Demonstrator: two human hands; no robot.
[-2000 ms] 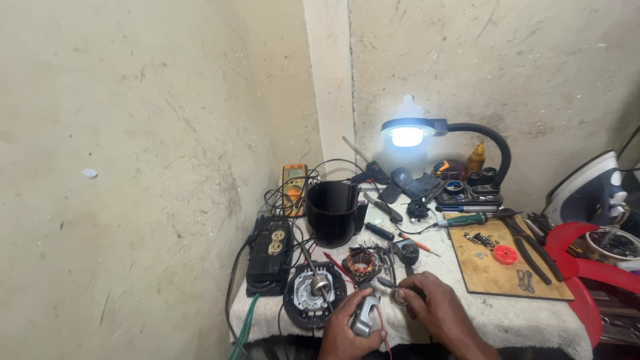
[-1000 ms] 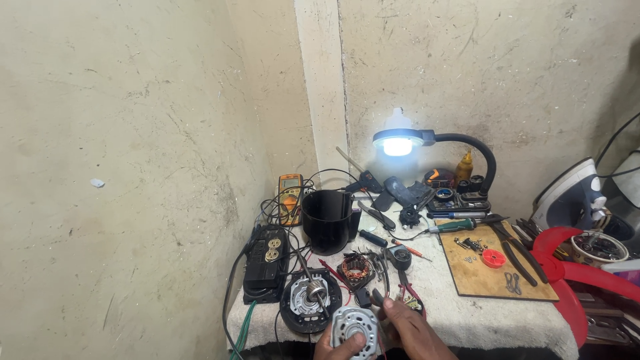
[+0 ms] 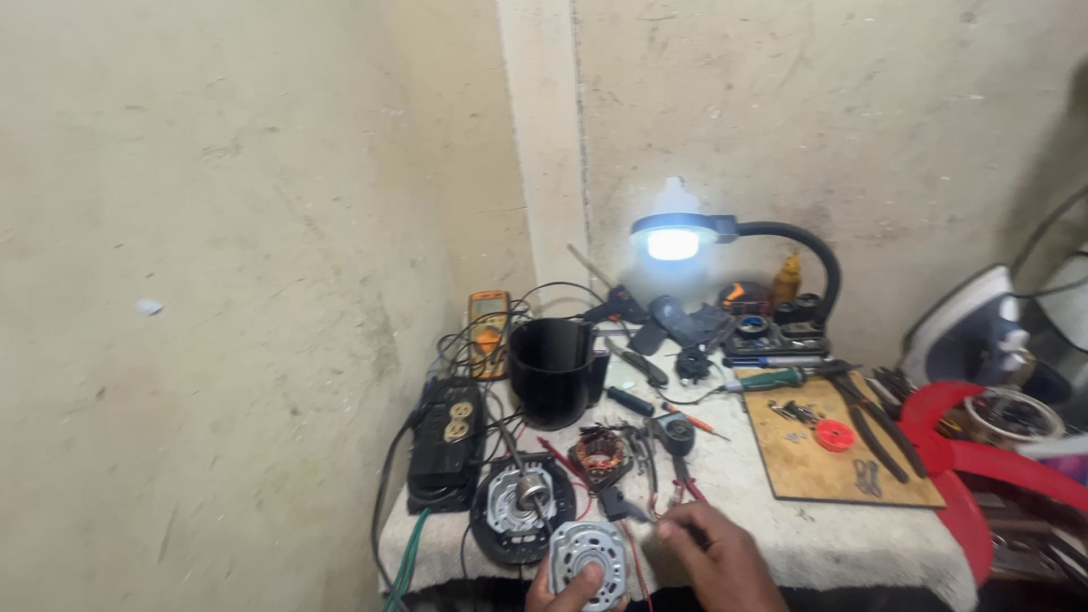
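My left hand (image 3: 578, 592) grips a silver metal motor end cover (image 3: 589, 561) at the near edge of the cloth-covered table, thumb on its face. To its right is my right hand (image 3: 721, 552), thumb and fingertips close together; whether something small is between them cannot be told. Just beyond the cover lies a round black motor housing (image 3: 523, 510) with a rotor (image 3: 532, 490) and shaft on it. A stator with copper windings (image 3: 602, 455) sits behind my hands, beside a small black connector (image 3: 612, 503) and thin red wires.
A black power strip (image 3: 446, 442), a multimeter (image 3: 489, 336) and a black cylindrical housing (image 3: 552, 374) stand at left and back. A lit lamp (image 3: 674, 242) overhangs tools. At right are a wooden board (image 3: 816, 472) with pliers (image 3: 875, 429), a red fan blade (image 3: 1003, 463) and an iron (image 3: 960, 327).
The silver cover was held edge-up between both hands; its flat face now shows in my left hand. My right hand has moved away from it to the right.
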